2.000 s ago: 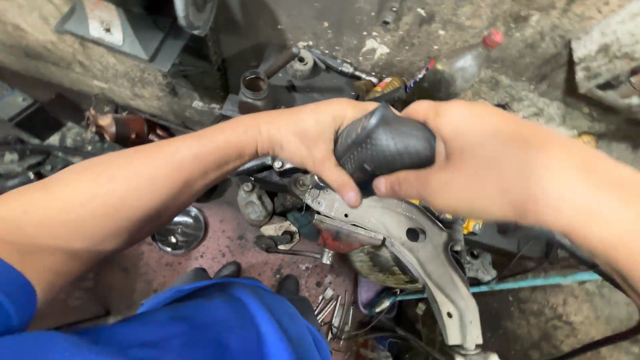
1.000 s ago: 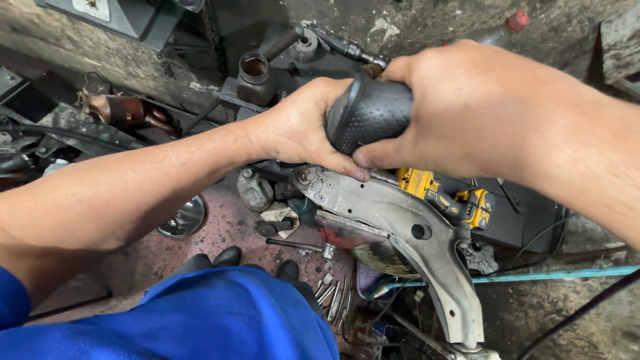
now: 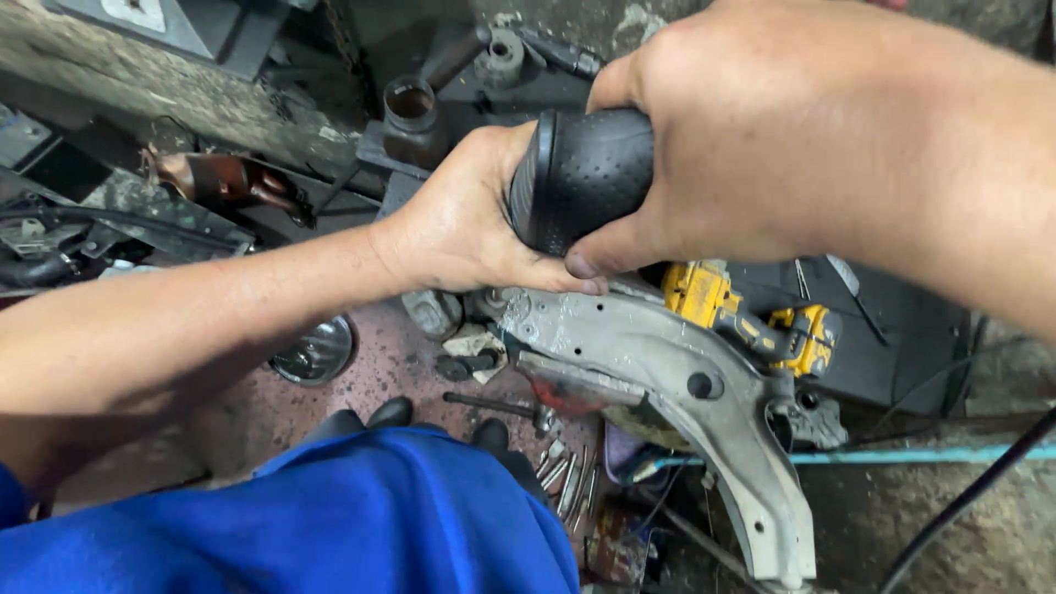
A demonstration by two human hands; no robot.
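Both hands grip a black dimpled rubber part [image 3: 598, 173], its kind not clear, near the top centre. My left hand [image 3: 474, 219] wraps its left and lower side, with the thumb stretched beneath it. From the right, my right hand [image 3: 718, 140] closes on its other end, thumb on the lower edge; the fingertips behind it are hidden. Just below my hands lies a grey metal suspension control arm [image 3: 652, 342], curving down to the right. A yellow and black cordless power tool [image 3: 742, 318] lies behind that arm.
An open bottle [image 3: 410, 111] stands at the upper left of my hands, near a round metal part [image 3: 499, 62]. On the floor are a round dish [image 3: 313, 351], a ratchet-like tool [image 3: 495, 404] and several sockets or bits [image 3: 569, 487]. A black cable [image 3: 965, 503] crosses the lower right.
The rubber part stays between both hands and has turned somewhat. My right hand has come up nearer the camera. The yellow tool, mostly covered two seconds ago, now shows.
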